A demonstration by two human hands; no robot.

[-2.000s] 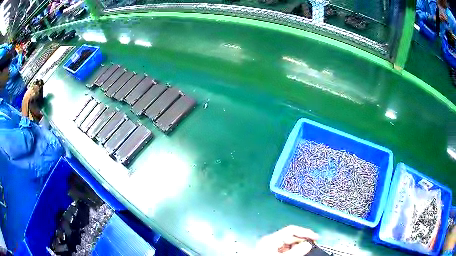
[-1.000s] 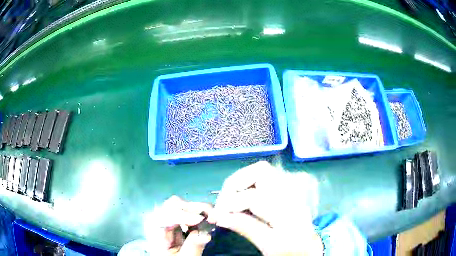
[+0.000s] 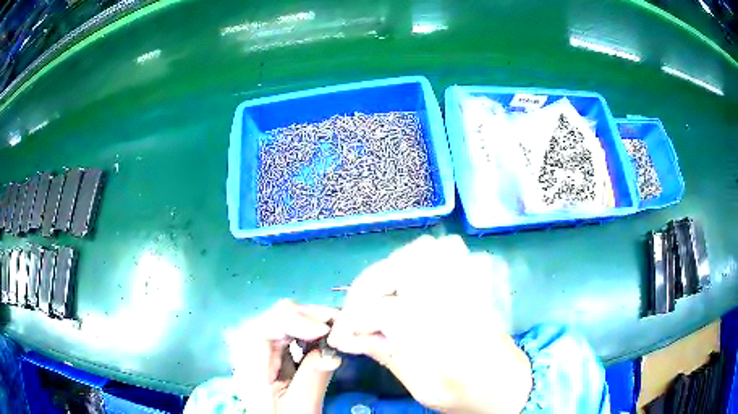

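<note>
My left hand (image 3: 283,348) and my right hand (image 3: 437,315) meet at the bottom centre, overexposed to near white. My left fingers are closed around a small dark piece (image 3: 356,373), seemingly the end of a black housing; most of it is hidden. My right fingertips press together at its end; whether they pinch a small part cannot be told. A thin short pin-like thing (image 3: 340,289) shows beside my right hand. The large blue bin (image 3: 344,227) holds loose silver pins. The middle blue bin (image 3: 550,220) holds small fittings on whitish bag plastic.
A small blue bin (image 3: 668,174) with silver bits stands right of the middle bin. Black housings (image 3: 53,202) lie in two rows at left, and several more (image 3: 678,263) at right. A cardboard-lined box (image 3: 676,368) with black parts is at lower right. Blue boxes (image 3: 65,365) are at lower left.
The view has swung from the left rows to the bins, then tilted slightly down. Both hands have come into view together; over the last second they stay joined with little change.
</note>
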